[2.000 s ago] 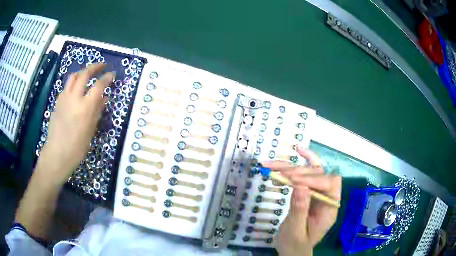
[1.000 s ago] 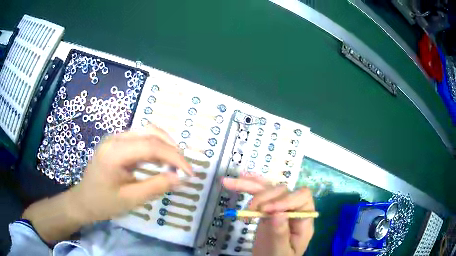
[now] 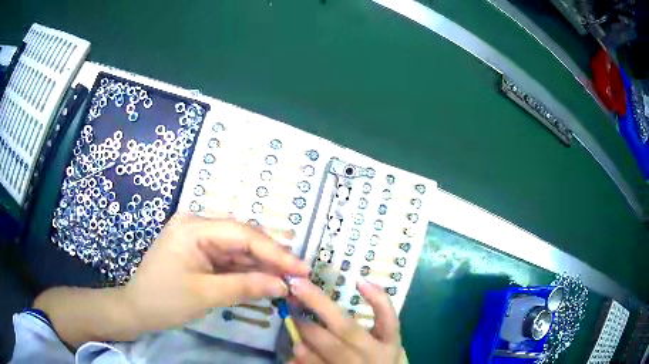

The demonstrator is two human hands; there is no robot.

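Note:
My left hand [image 3: 203,274] is over the lower part of the white slotted tray [image 3: 245,121]. Its thumb and fingers pinch a small shiny metal part [image 3: 290,283], perhaps a ring, mostly hidden by fingertips. My right hand [image 3: 349,323] meets it there, its fingertips at the same part. It also holds the small brush [image 3: 290,328], blue end up and yellow handle running under the fingers. The grey bar fixture [image 3: 313,220] lies across the slotted tray, its lower end hidden behind my right hand. Dark round part heads sit in the tray slots.
The dark ring tray [image 3: 160,106], with many loose rings, is at left, beside stacked slotted trays [image 3: 43,92]. At lower right are a blue bin [image 3: 491,323] with a round metal pot [image 3: 537,323] and a ring pile [image 3: 573,306]. Another bar [image 3: 534,110] lies on the green conveyor [image 3: 285,57].
My left hand has gone from the ring tray to the slotted tray and met my right hand. My right hand has moved down and left with the brush, which now points upward. The view has shifted slightly.

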